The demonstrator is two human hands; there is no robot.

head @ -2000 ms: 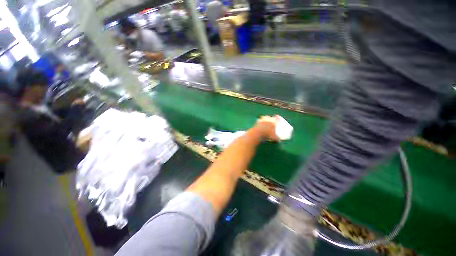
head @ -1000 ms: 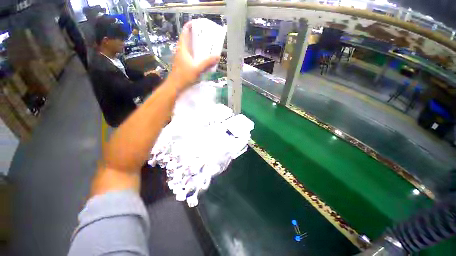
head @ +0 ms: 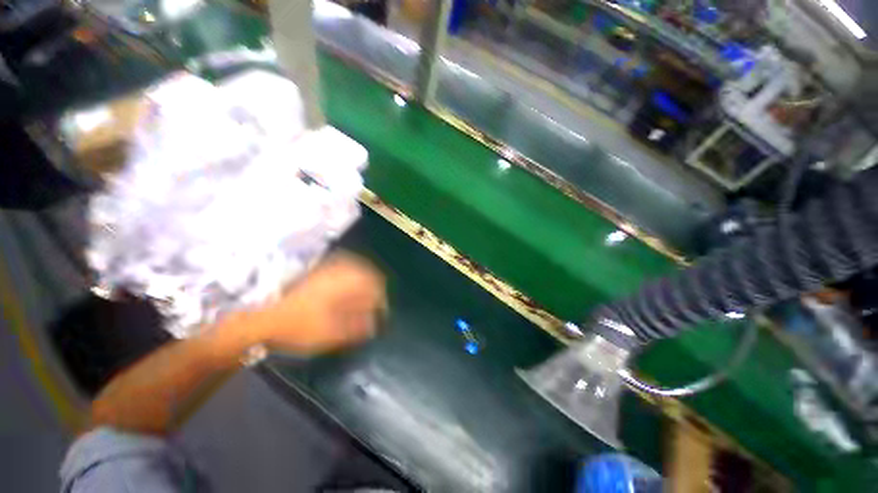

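My left hand (head: 337,303) is blurred over the dark green bench (head: 414,385), at the lower right edge of the pile of white power strips (head: 221,193). Its fingers look curled, and I cannot tell whether anything is in them. Two small blue disc components (head: 466,335) lie close together on the bench, right of the hand. A blue bag of components (head: 616,474) is cut off by the bottom edge. My right hand is out of the picture.
The clear fume hood (head: 587,380) on its ribbed grey hose (head: 761,250) hangs at the right. A worn rail (head: 462,260) separates the bench from the bright green conveyor (head: 481,207). A white post (head: 296,58) stands behind the pile.
My left hand has come down from above the pile, where it held a white housing, to the bench beside it. The view has swung right, bringing in the hood and blue bag.
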